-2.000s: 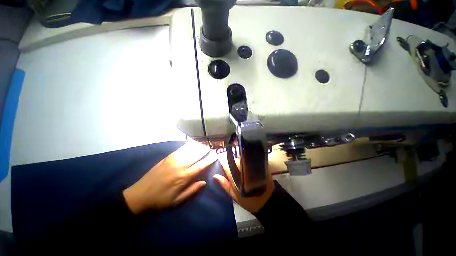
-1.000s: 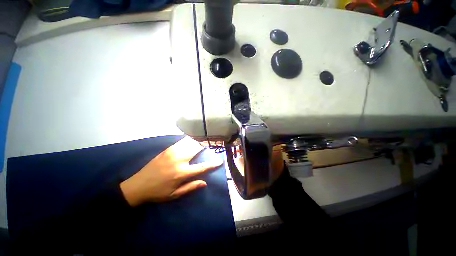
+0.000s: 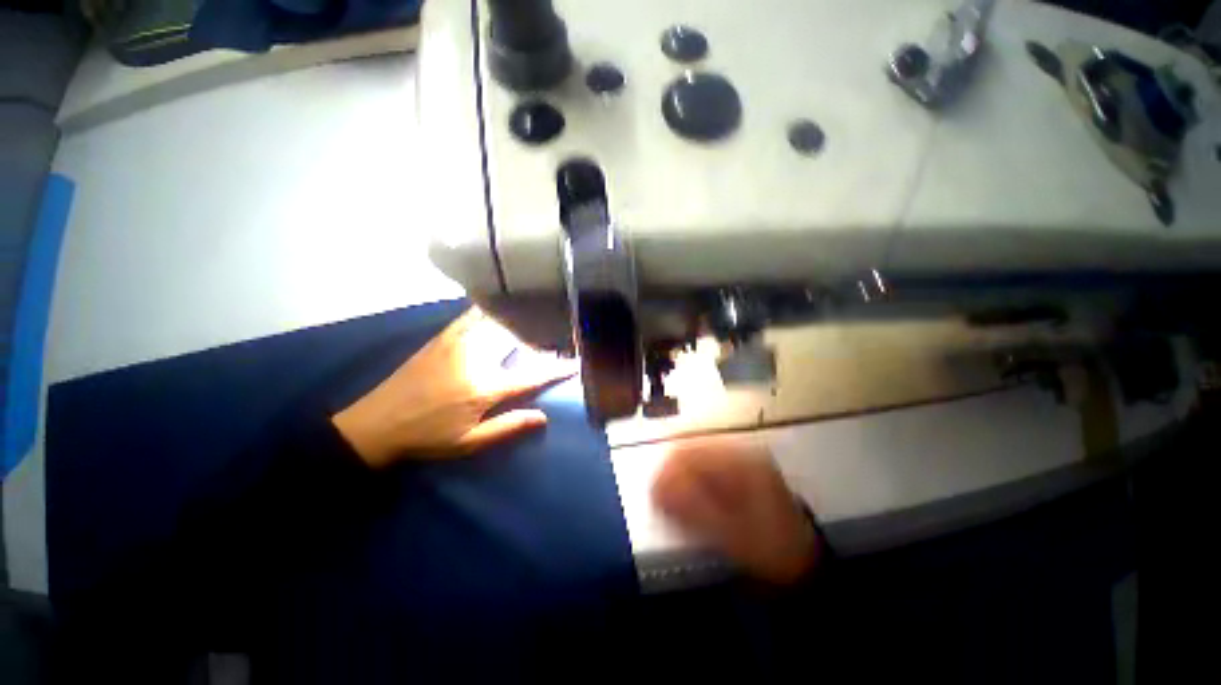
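Note:
A large navy fabric panel (image 3: 402, 535) lies on the white machine table, its upper right part under the lit left end of the sewing machine head (image 3: 803, 201). My left hand (image 3: 449, 388) rests flat on the panel left of the needle area, fingers spread toward the light. My right hand (image 3: 730, 502) is blurred, right of the panel's edge and apart from it; its fingers cannot be made out. The shiny take-up lever guard (image 3: 605, 321) hides part of the needle area and the fabric edge.
Blue tape (image 3: 38, 321) runs along the table's left edge. The thread tension assembly (image 3: 739, 335) is on the head's front. A bobbin winder (image 3: 1125, 114) is at the upper right. Dark blue cloth (image 3: 268, 20) lies behind the table at the upper left.
My right hand has come out from behind the guard toward me. My left hand stays on the panel. The view has shifted, so the machine head appears higher and further left.

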